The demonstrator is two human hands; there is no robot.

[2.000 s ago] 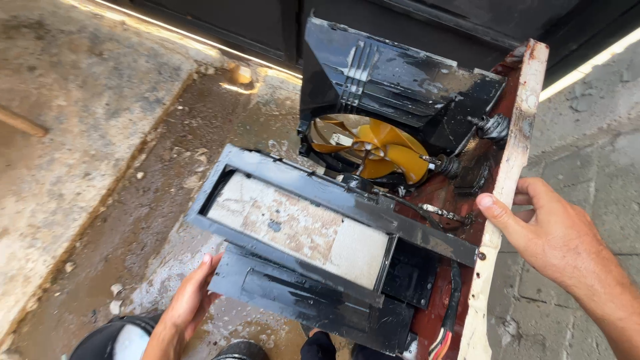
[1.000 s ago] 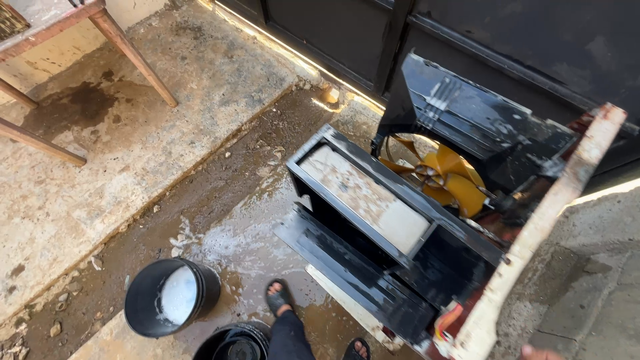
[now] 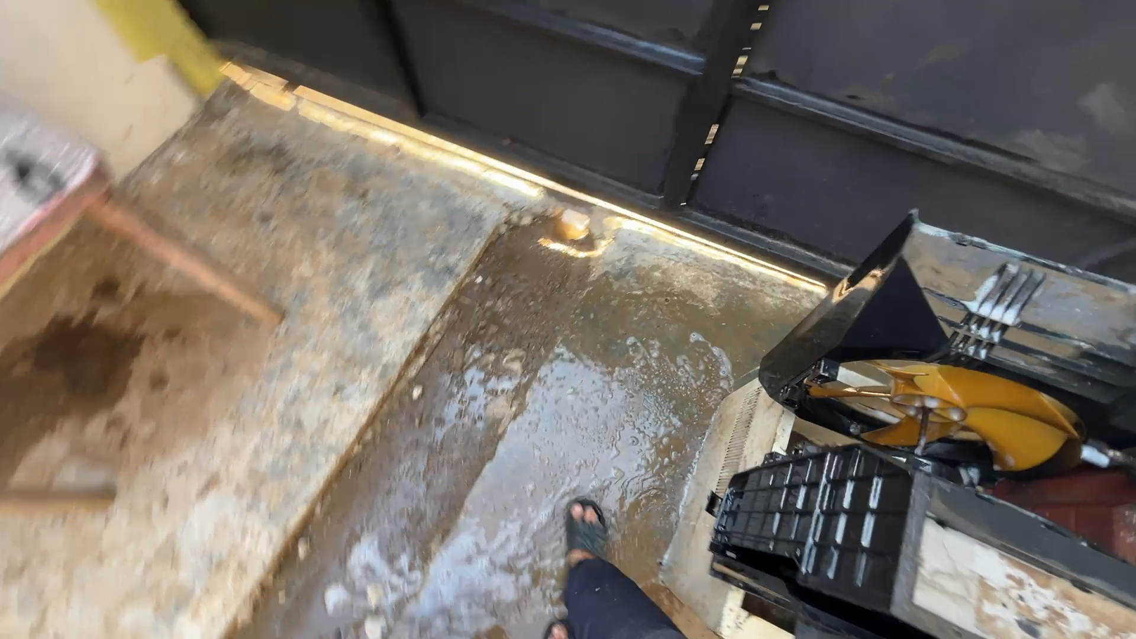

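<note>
Neither of my hands shows in the head view. At the right edge stands an opened appliance unit, cut off by the frame. Its yellow fan blades (image 3: 985, 413) sit in a black housing, below a black plastic panel (image 3: 1065, 293) that stands tilted up. In front of the fan lies a black ribbed plastic casing (image 3: 816, 524) with a pale, stained insert (image 3: 994, 586). A pale panel with a slotted grille (image 3: 737, 453) is beneath them. Part of a reddish base shows at the far right.
A dark metal gate (image 3: 550, 89) runs across the back. A raised concrete slab (image 3: 355, 311) lies left, with a wooden-legged table (image 3: 195, 257) on it. Soapy water wets the ground (image 3: 577, 426). My sandalled foot (image 3: 586, 528) is at the bottom, and a stone (image 3: 572, 224) sits near the gate.
Both hands, at the unit two seconds ago, are out of view. The view has swung left, so the unit sits further right. The black buckets seen a second ago are out of frame.
</note>
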